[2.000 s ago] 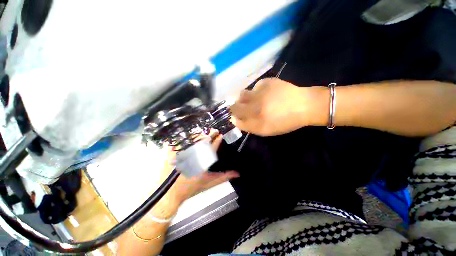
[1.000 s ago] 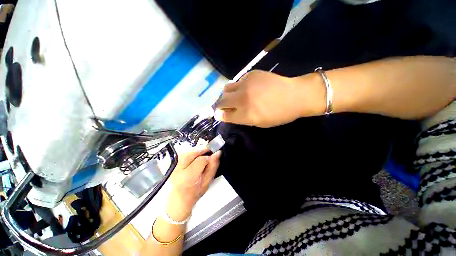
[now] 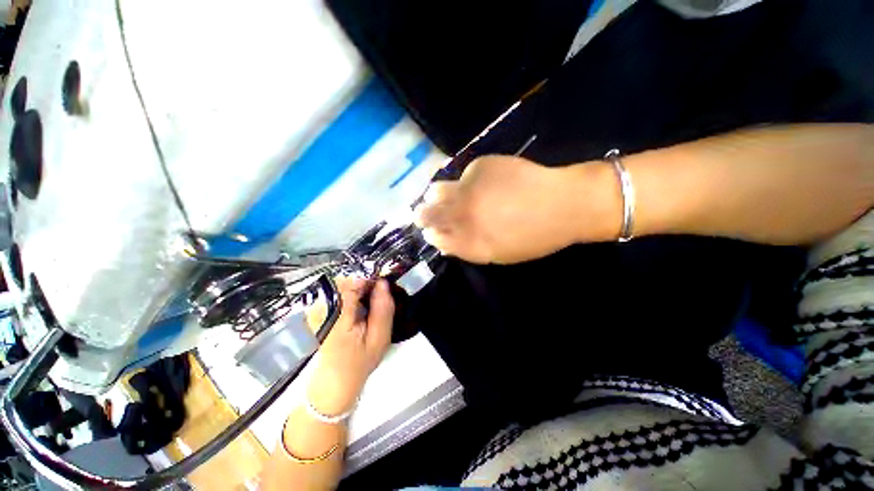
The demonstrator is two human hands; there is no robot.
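Observation:
Black cloth (image 3: 565, 316) lies right of the needle area and over my lap. The white sewing machine head (image 3: 240, 105) with a blue stripe fills the upper left. Its shiny metal needle area (image 3: 388, 249) is between my hands, with a small white fitting (image 3: 415, 279) beside it. My right hand (image 3: 494, 209) is curled at the needle area; a thin silver prong sticks out behind it, and its fingertips are hidden. My left hand (image 3: 353, 340) pinches the edge of the black cloth below the needle.
A curved metal loop with a black tube (image 3: 278, 403) crosses the lower left. Tan cardboard (image 3: 206, 408) with a dark looped bundle (image 3: 153, 403) lies at the left. A black strip (image 3: 450, 58) drapes over the machine arm. Something blue (image 3: 771, 357) is below at right.
Over two seconds the view has shifted, showing more of the machine head and the black strip. Since one second ago, my left hand has moved slightly left and my right hand slightly down.

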